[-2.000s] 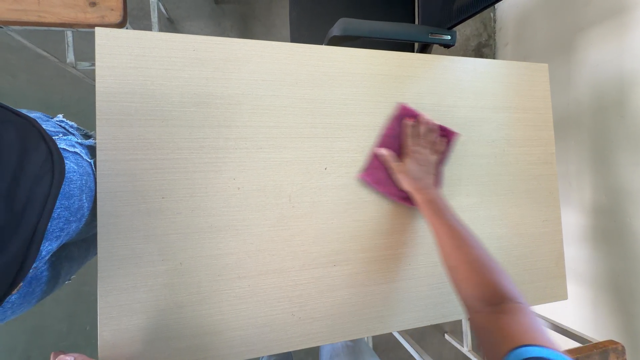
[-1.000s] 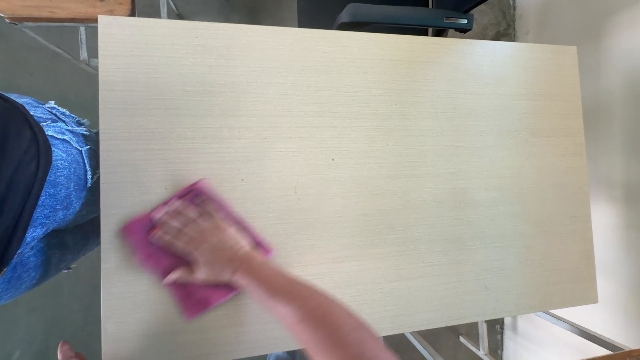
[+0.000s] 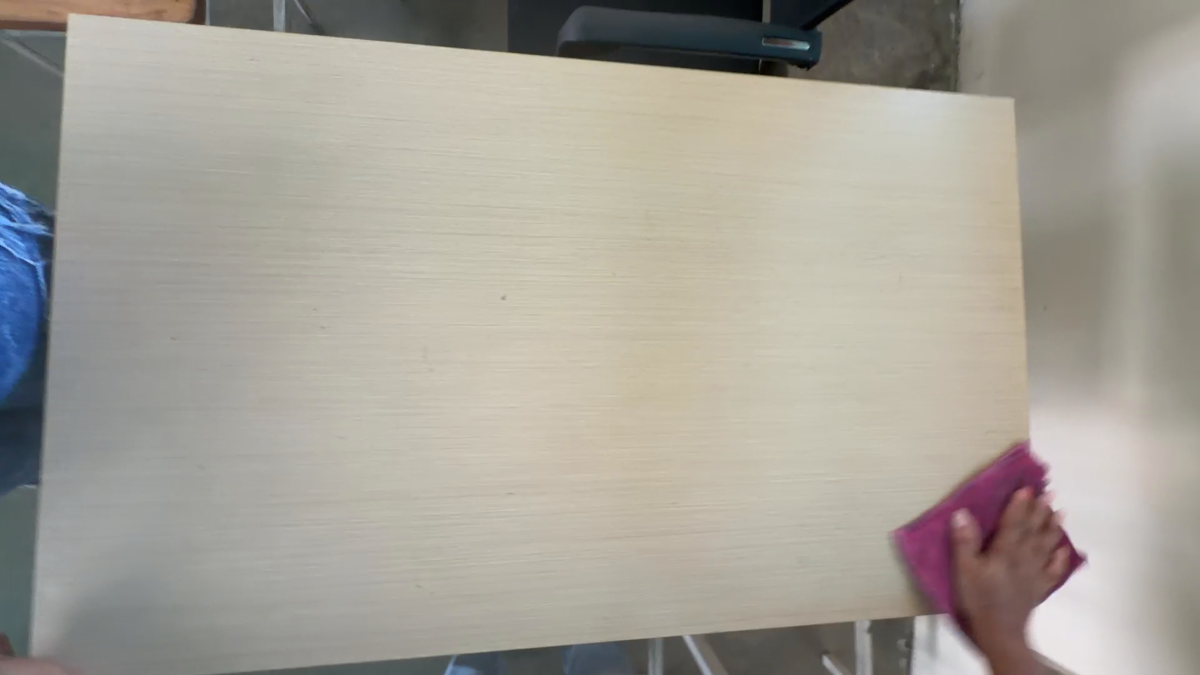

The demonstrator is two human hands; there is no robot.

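Note:
My right hand (image 3: 1011,567) presses flat on a folded magenta cloth (image 3: 975,511) at the near right corner of a pale wood-grain tabletop (image 3: 581,356). Part of the cloth hangs past the table's right edge. The fingers rest spread on top of it, and the thumb points up the table. A sliver of my left hand (image 3: 33,664) shows at the bottom left corner of the view, by the near left table corner; most of it is out of frame. A few small dark specks mark the tabletop.
Beyond the far edge stands a black chair with an armrest (image 3: 684,37). A brown wooden surface (image 3: 103,9) is at the upper left. Someone in blue jeans (image 3: 21,291) is close to the left edge. A pale wall (image 3: 1106,281) runs along the right side, and metal legs (image 3: 703,654) show below.
My right hand and the cloth were right of the middle, then at the near left of the table, and are now at its near right corner.

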